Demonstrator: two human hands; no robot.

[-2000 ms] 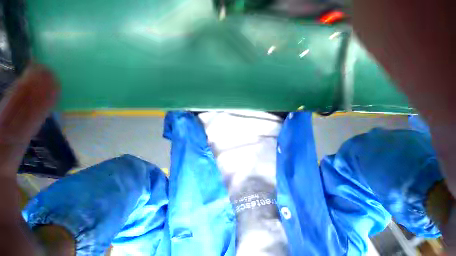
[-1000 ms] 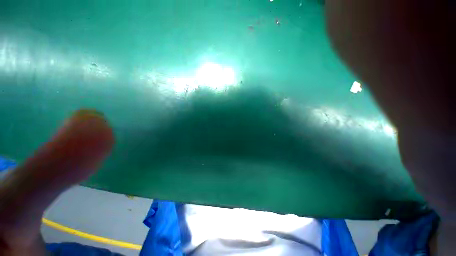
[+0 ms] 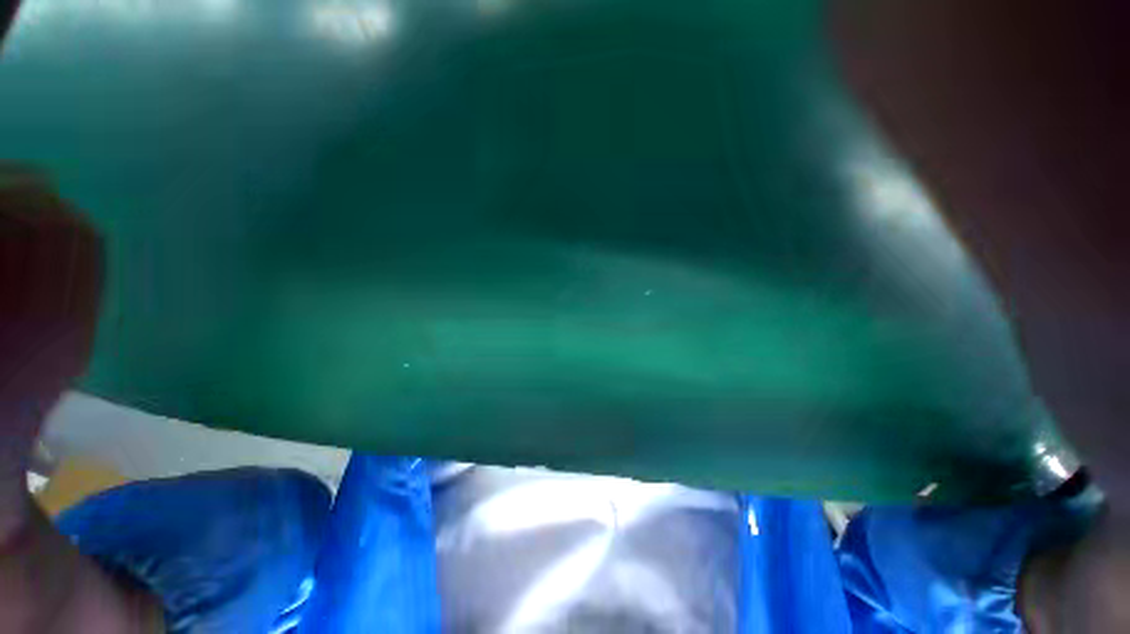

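The glossy green bench top (image 3: pixel 533 334) fills most of the view in front of me. My left hand (image 3: pixel 43 297) is very close to the camera at the left edge, dark, blurred and cut off. My right hand (image 3: pixel 1004 161) is a large dark blurred shape at the right edge, also close to the camera and cut off. No held object shows in either hand, and the fingertips of the right hand are out of the picture.
The bench's front edge curves across just in front of my light shirt (image 3: pixel 582 545) and open blue smock (image 3: pixel 378 545). Grey floor (image 3: pixel 211 443) shows at the lower left. A small shiny dark thing (image 3: pixel 1059 468) is at the bench's right corner.
The view has shifted over the bench; the dark box edge and red light at the top left the picture. My left hand has moved towards the left edge; my right hand stays large at the right.
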